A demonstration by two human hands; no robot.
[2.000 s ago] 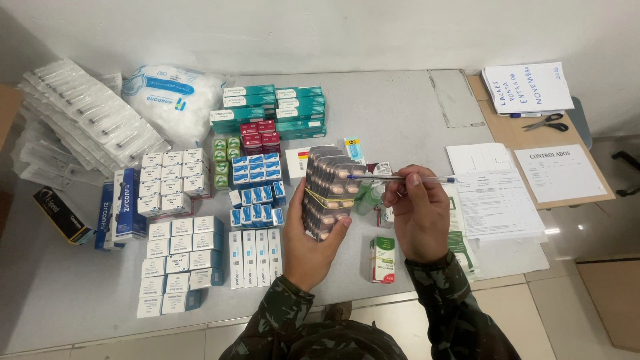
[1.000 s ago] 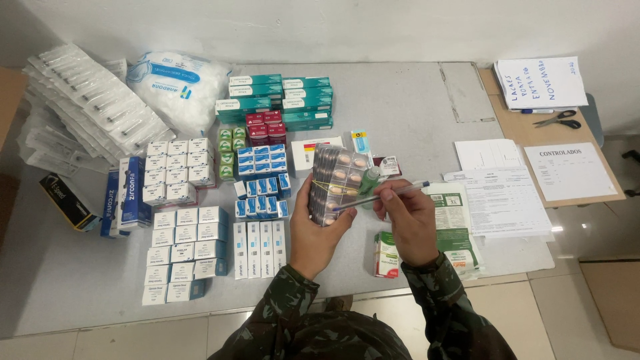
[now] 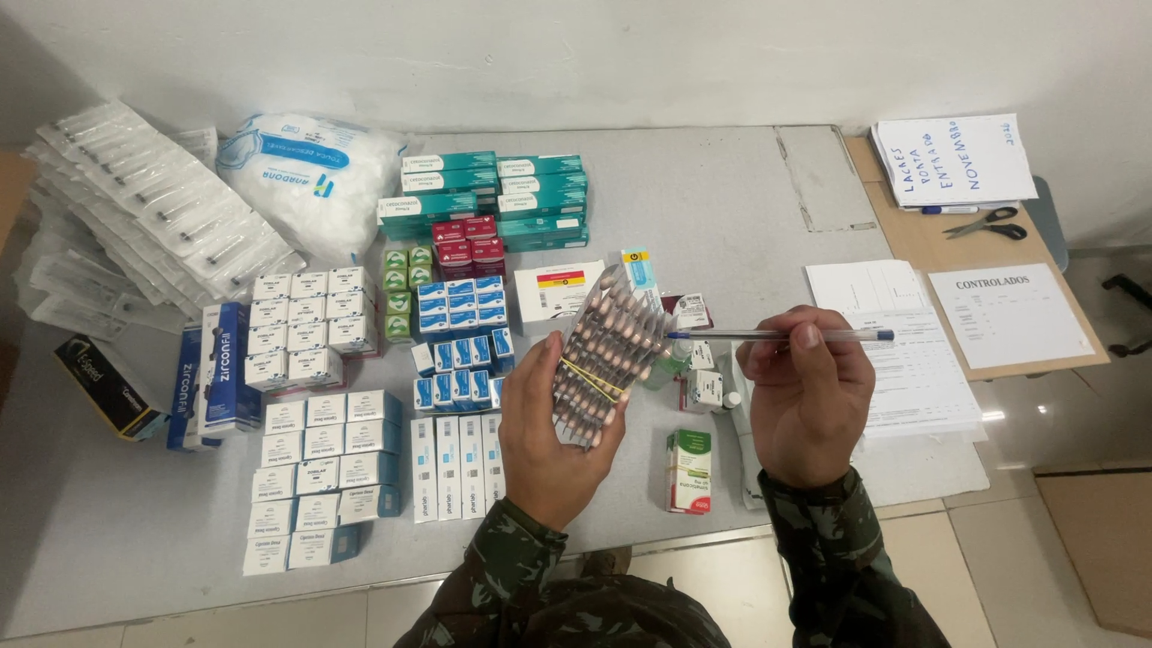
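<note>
My left hand [image 3: 562, 441] is closed around a stack of blister packs [image 3: 603, 360] with pinkish tablets, bound by a yellow rubber band and fanned at the top. Between thumb and fingers my right hand [image 3: 810, 387] pinches a clear ballpoint pen [image 3: 765, 335], its tip touching or very close to the stack's right edge. Below and between the hands stands a green, white and red medicine box [image 3: 688, 472]. Behind them are small bottles [image 3: 731, 399] and a white box with red and yellow bands [image 3: 558, 292], partly hidden by the packs.
Medicine boxes in teal [image 3: 544, 198], red [image 3: 470, 247], blue [image 3: 463, 306] and white [image 3: 324, 477] cover the table's left half. Farther left lie packaged syringes [image 3: 162, 198] and a bag of disposable caps [image 3: 310, 180]. Printed sheets [image 3: 918, 378] and scissors [image 3: 985, 223] are at the right.
The blister stack has been tilted and its packs fan out more at the top. The pen, earlier lying across the packs, now points at their right edge.
</note>
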